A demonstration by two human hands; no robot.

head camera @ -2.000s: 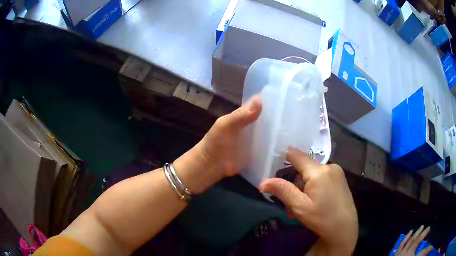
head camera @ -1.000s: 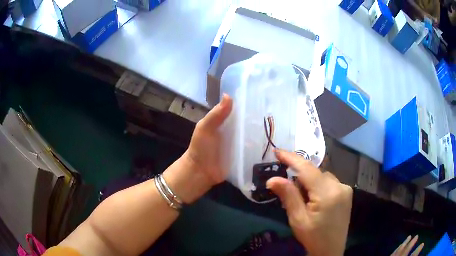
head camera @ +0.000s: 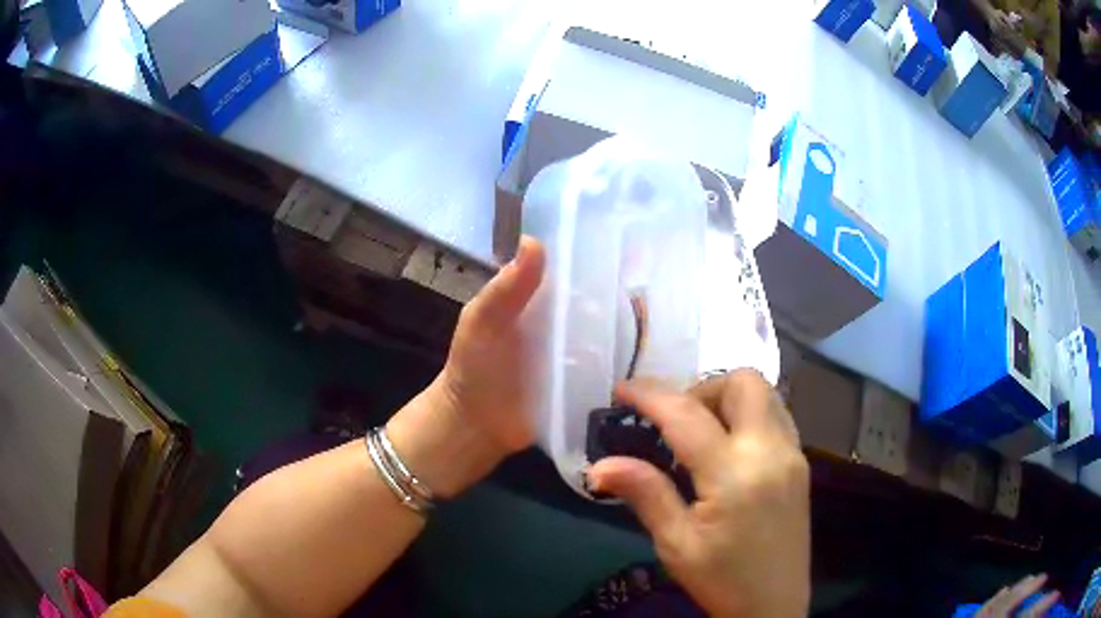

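The frosted oval housing [head camera: 580, 290] is held upright over the table's near edge, its open channel towards me. My left hand [head camera: 489, 350] grips its left side, thumb in front. The black square fan [head camera: 622, 437] sits at the housing's lower end. Thin dark and reddish wires [head camera: 639, 332] run up the channel from it. My right hand [head camera: 712, 477] has its thumb and index finger on the fan, pinching it and partly hiding it. The white base [head camera: 755, 314] shows behind the housing at the right; how it is attached is hidden.
An open carton [head camera: 646, 91] stands behind the housing. An outline-print carton [head camera: 823, 235] is right of it, a blue carton [head camera: 988, 344] further right. Another open box [head camera: 217, 66] is at upper left. Flat cardboard [head camera: 73, 423] stands at lower left. Another person's hand [head camera: 1017, 599] shows at lower right.
The housing has turned so its channel faces me, uncovering the fan and wires. My right thumb and fingers have moved onto the fan. The whole view has shifted slightly.
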